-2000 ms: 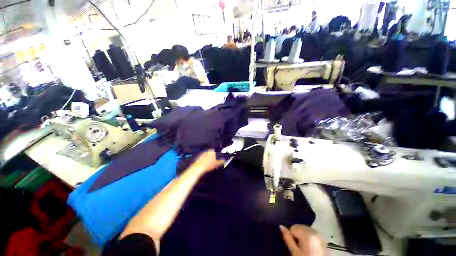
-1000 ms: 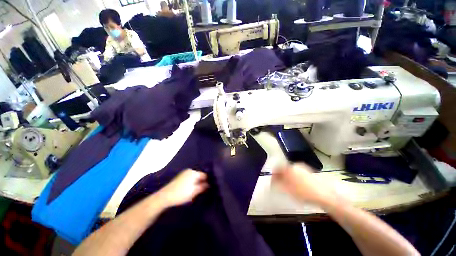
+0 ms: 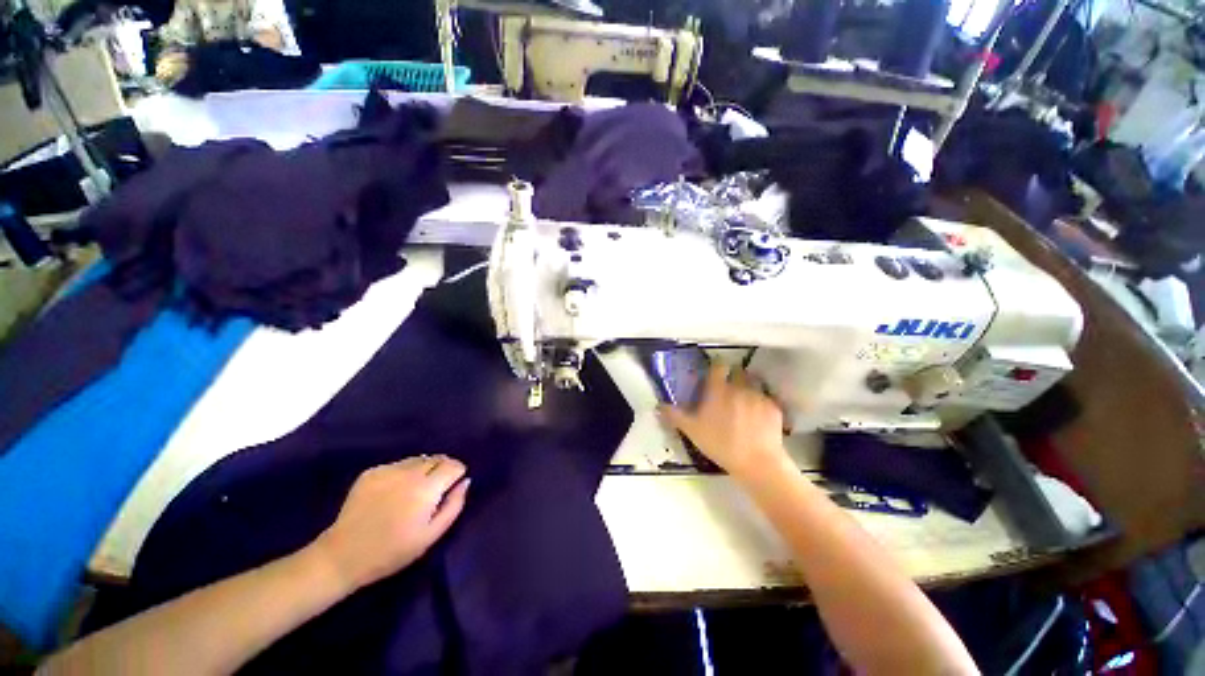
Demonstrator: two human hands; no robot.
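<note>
A dark navy-purple garment panel (image 3: 515, 482) lies over the table's front and under the needle area of the white sewing machine (image 3: 793, 297). The presser foot and needle area (image 3: 535, 391) is at the left end of the arm. My left hand (image 3: 397, 515) rests on the panel with curled fingers; whether it pinches cloth is unclear. My right hand (image 3: 733, 416) is under the machine arm, its thumb and fingers on the smartphone (image 3: 678, 372). The hand partly hides the phone, and whether it grips it cannot be told.
A heap of dark purple cloth (image 3: 284, 218) and blue cloth (image 3: 146, 423) lie at left. Thread snips (image 3: 879, 501) and a folded dark cloth (image 3: 905, 472) are right of my right forearm. Crinkled clear plastic (image 3: 707, 205) is behind the arm. A person's patterned sleeve (image 3: 271, 20) shows at top left.
My right hand has moved from the cloth to the phone under the arm. My left hand has drawn back from the far cloth onto the near panel. The view has turned right.
</note>
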